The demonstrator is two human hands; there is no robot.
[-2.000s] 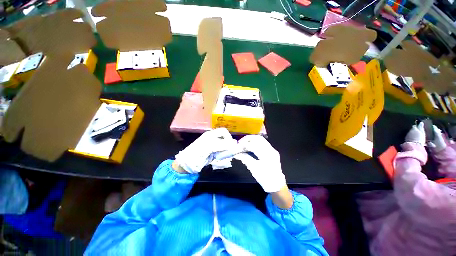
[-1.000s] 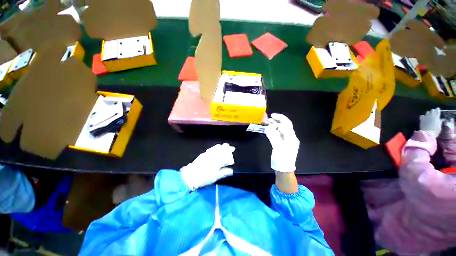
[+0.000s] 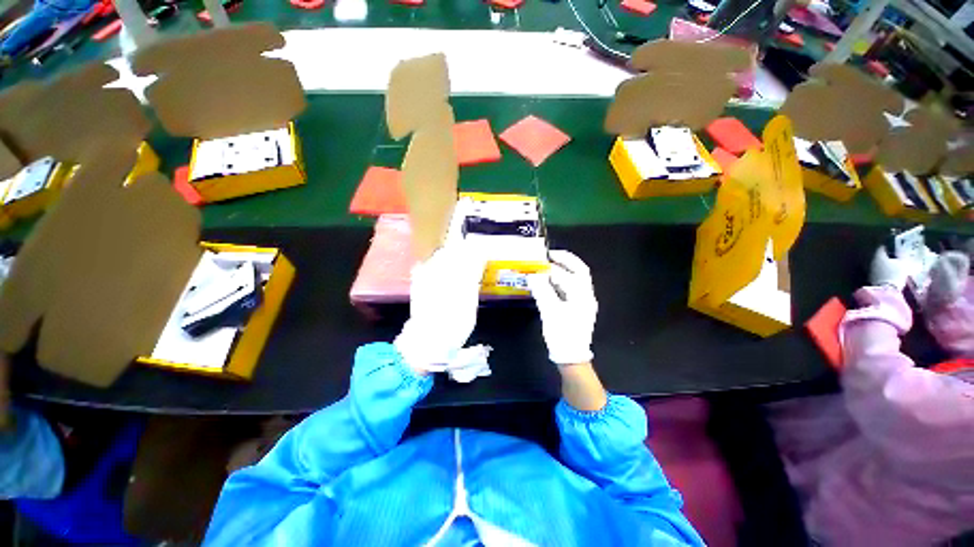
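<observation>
A yellow box with its brown cardboard lid raised stands on a pink slab. A black piece lies in its white insert. A small printed label is against the box's front. My left hand, in a white glove, is at the box's left front and covers part of it; its fingertips are hard to make out. My right hand, also gloved, has its fingertips at the label's right end by the box's front right corner. A crumpled white piece lies below my left hand.
An open yellow box stands at left, another with its printed lid raised at right. More open boxes and red pads are on the green surface. A person in a pink sleeve works at right.
Both hands have moved up to the box. The label, in my right hand beside the slab before, is now at the box's front. The white crumpled piece now shows below my left hand.
</observation>
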